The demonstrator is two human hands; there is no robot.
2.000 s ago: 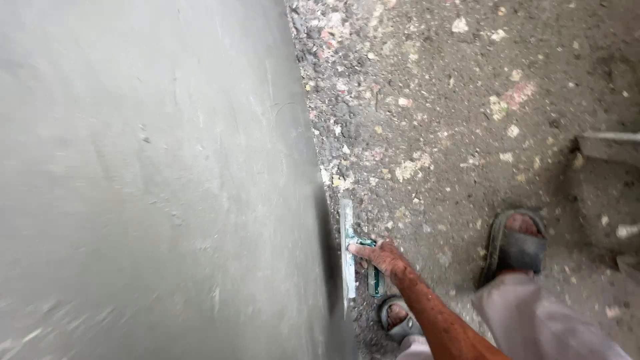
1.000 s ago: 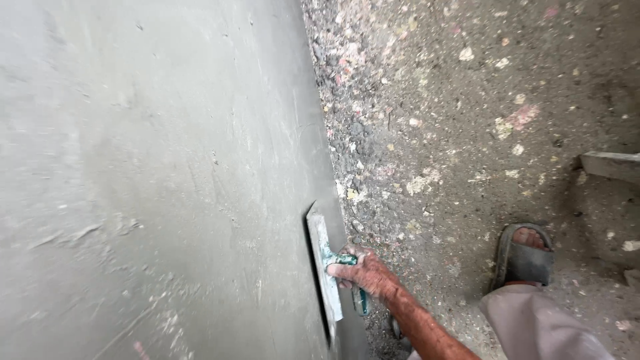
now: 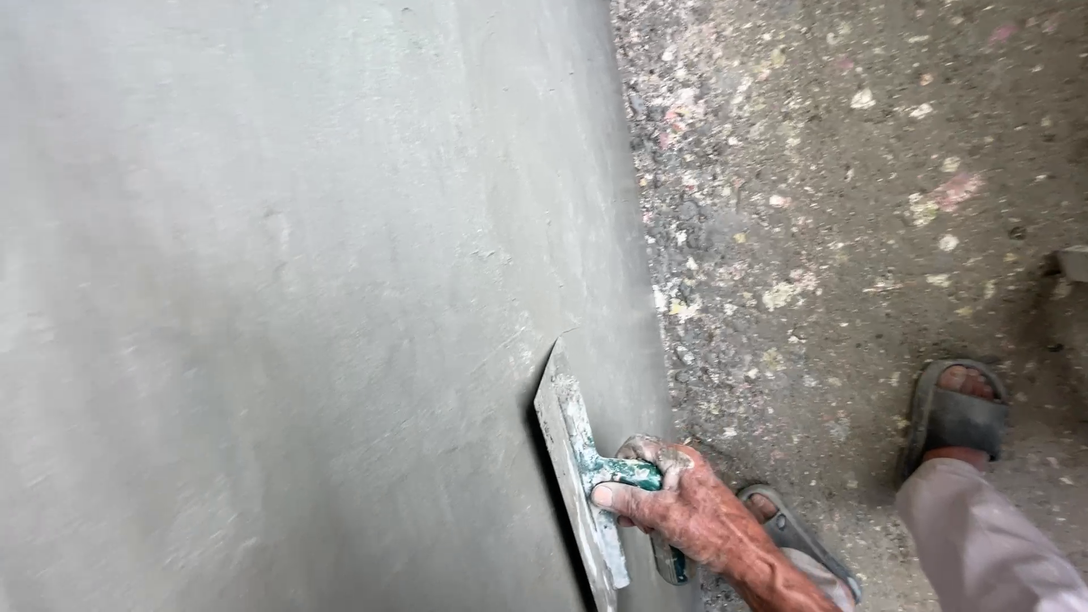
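Note:
My right hand (image 3: 680, 497) is closed round the green handle of a plastering trowel (image 3: 580, 476), near the bottom centre of the view. The handle and the back of the blade carry dried plaster. The blade lies tilted against a grey plastered wall (image 3: 297, 280), its upper corner at the surface and a dark shadow along its left edge. Faint ridges and small pits mark the plaster. Dried material coats my fingers. My left hand is not in view.
A rough floor (image 3: 816, 255) spattered with dried plaster and paint runs along the wall's lower edge. My feet in grey slide sandals (image 3: 965, 416) stand at the lower right. Part of a pale object (image 3: 1074, 263) shows at the right edge.
My right hand and the trowel have moved left, from beside the wall's lower edge onto the plastered surface. The grip on the handle has stayed.

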